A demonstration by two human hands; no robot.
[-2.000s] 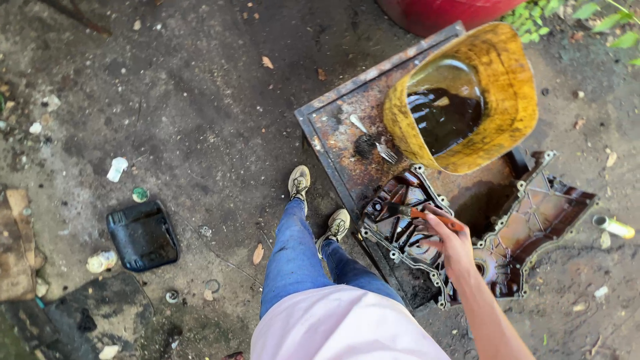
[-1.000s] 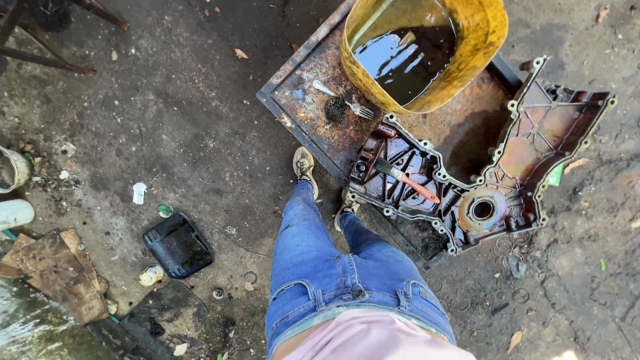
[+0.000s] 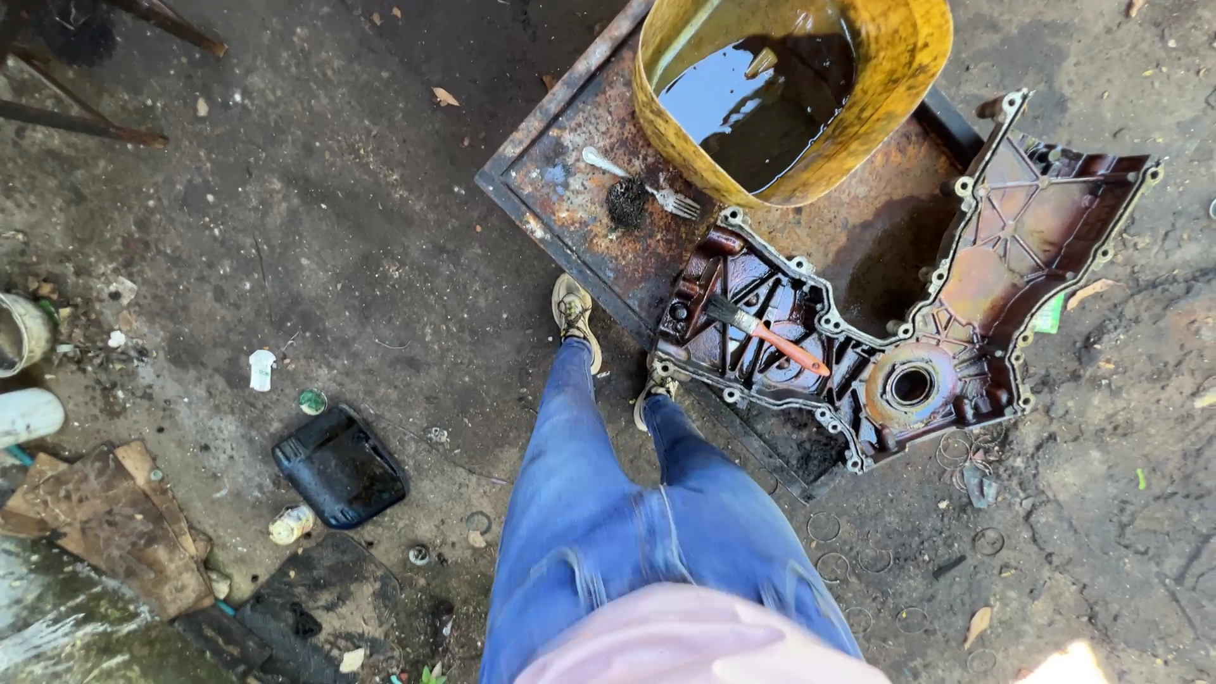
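Neither my left hand nor my right hand shows in the head view. A paintbrush with an orange-red handle lies across the left part of an oily metal engine timing cover. The cover rests partly on a rusty metal tray and reaches past its right edge. On the tray stands a cut yellow plastic container with dark liquid inside. Left of the container lie a metal fork and a dark scouring pad, which touches the fork's handle.
My shoes stand against the tray's lower left edge. A black plastic container lies on the ground to the left, near cardboard pieces. Metal legs stand at the upper left. Several thin rings lie below the cover.
Two seconds ago my right hand was at the brush over the cover; it let go and left the view. The brush now lies on the cover. The view has shifted.
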